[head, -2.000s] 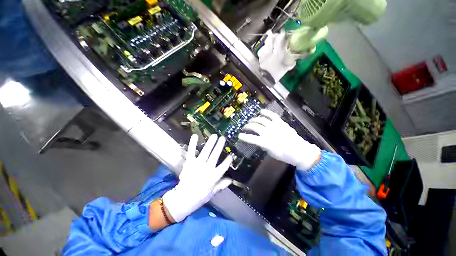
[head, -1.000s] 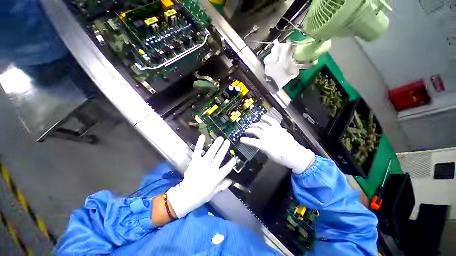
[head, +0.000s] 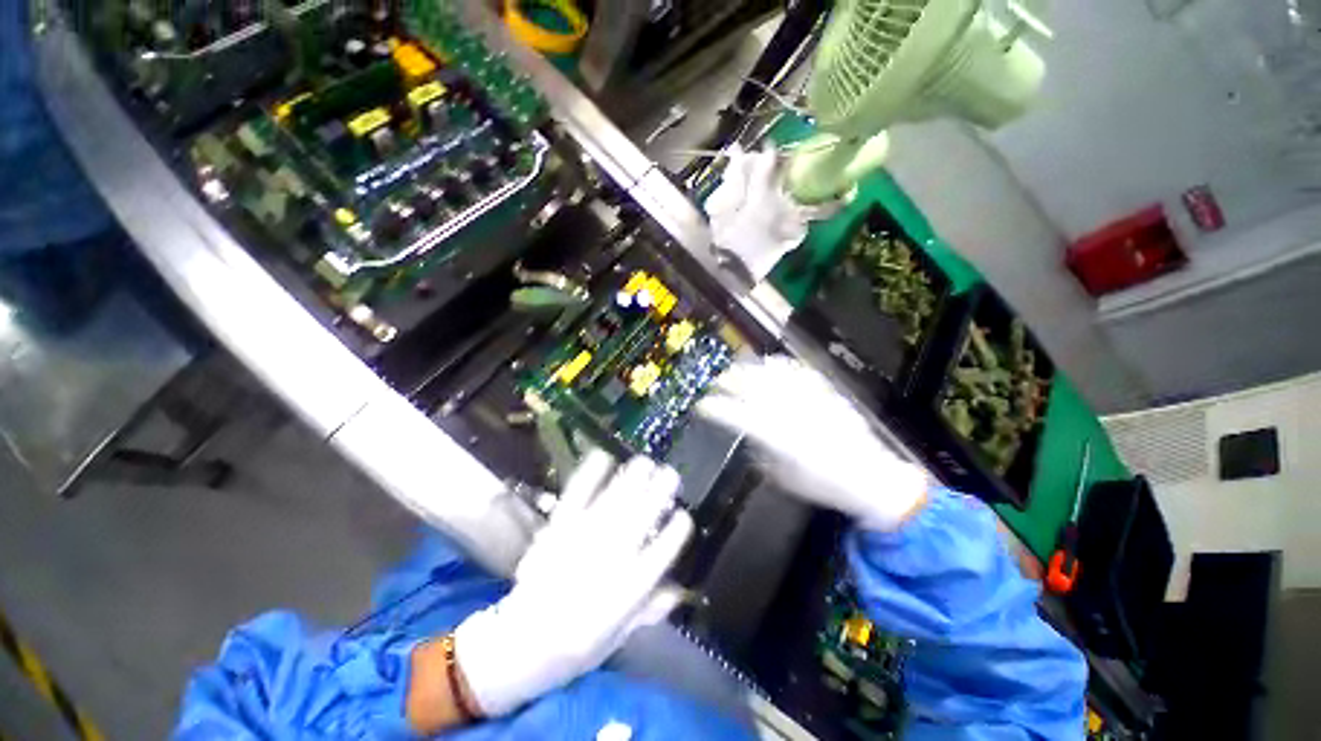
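Note:
A green circuit board [head: 616, 362] with yellow, white and blue parts lies in a black carrier on the line in front of me. My left hand [head: 587, 572], in a white glove, is at the board's near edge, palm down, fingers spread and slightly blurred. My right hand [head: 811, 434], also gloved and blurred, is over the board's right side and hides part of the grey ribbed heatsink [head: 706, 452]. Nothing shows in my left hand. I cannot tell whether the right fingers touch or hold anything.
A larger board [head: 420, 167] with a bent silver bar lies on the line to the left. Another board [head: 858, 633] is partly under my right sleeve. Beyond the rail are a pale green fan [head: 906, 65], spare gloves [head: 753, 214], two parts bins [head: 994, 388] and an orange-handled screwdriver [head: 1062, 569].
The whole view has shifted, with the line and bench now further left. My left hand has drawn back slightly from the board. My right hand has moved a little and is blurred.

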